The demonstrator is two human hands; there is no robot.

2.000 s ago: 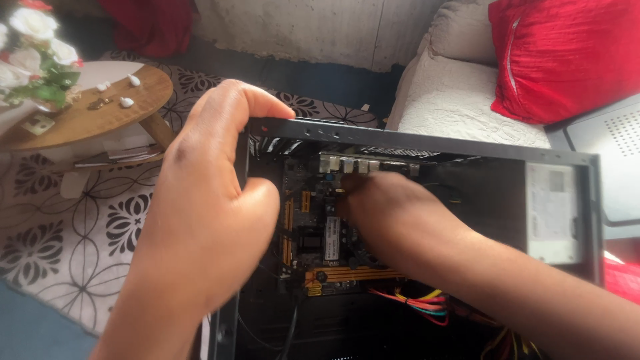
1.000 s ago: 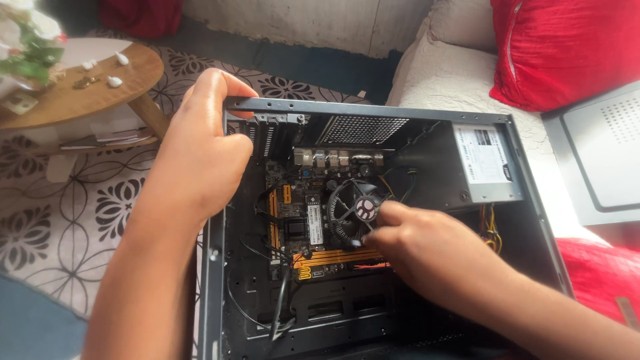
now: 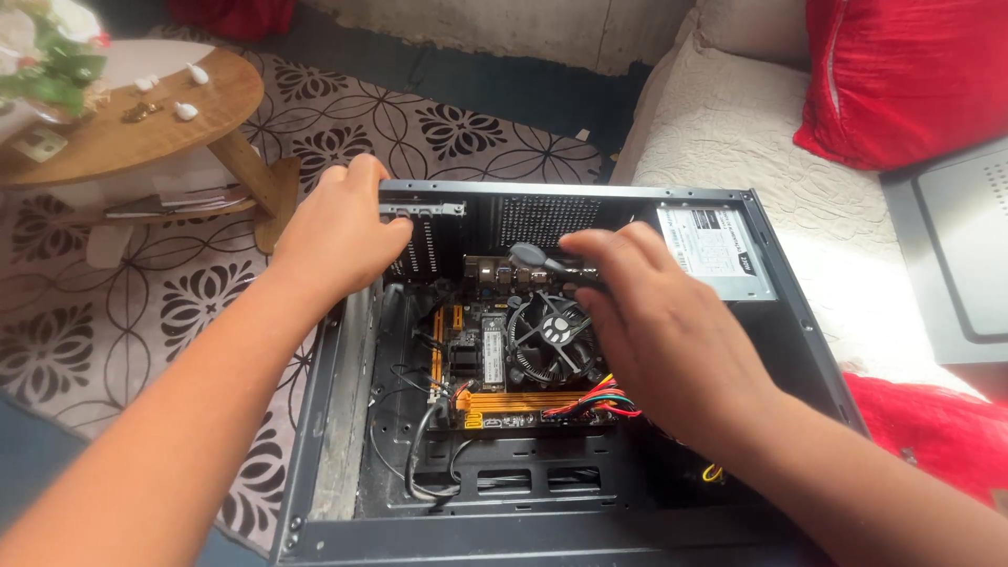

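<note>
My left hand (image 3: 350, 228) grips the upper left corner of an open black computer case (image 3: 567, 191). Between the fingers of my right hand (image 3: 654, 315) is a small dark tool with a rounded grey end (image 3: 529, 256), perhaps a brush; its other end is hidden. It is above the rear ports of the motherboard (image 3: 465, 339). Below and left of my right hand lies a round black CPU cooler fan (image 3: 556, 331), beside an M.2 drive (image 3: 492, 354). Yellow memory slots (image 3: 512, 402) and coloured power wires (image 3: 602, 398) lie lower down. The power supply (image 3: 717, 252) sits at the case's upper right.
A wooden table (image 3: 228, 94) with flowers (image 3: 55, 59) stands at the upper left, on a patterned rug (image 3: 209, 303). To the right is a sofa with a cream cover (image 3: 732, 134), a red cushion (image 3: 906, 79) and a grey metal panel (image 3: 953, 260). Black cables (image 3: 417, 457) lie inside the case.
My right hand has lifted away from the CPU fan and the dark tool now shows in its fingers. My left hand still holds the case corner. The view has shifted.
</note>
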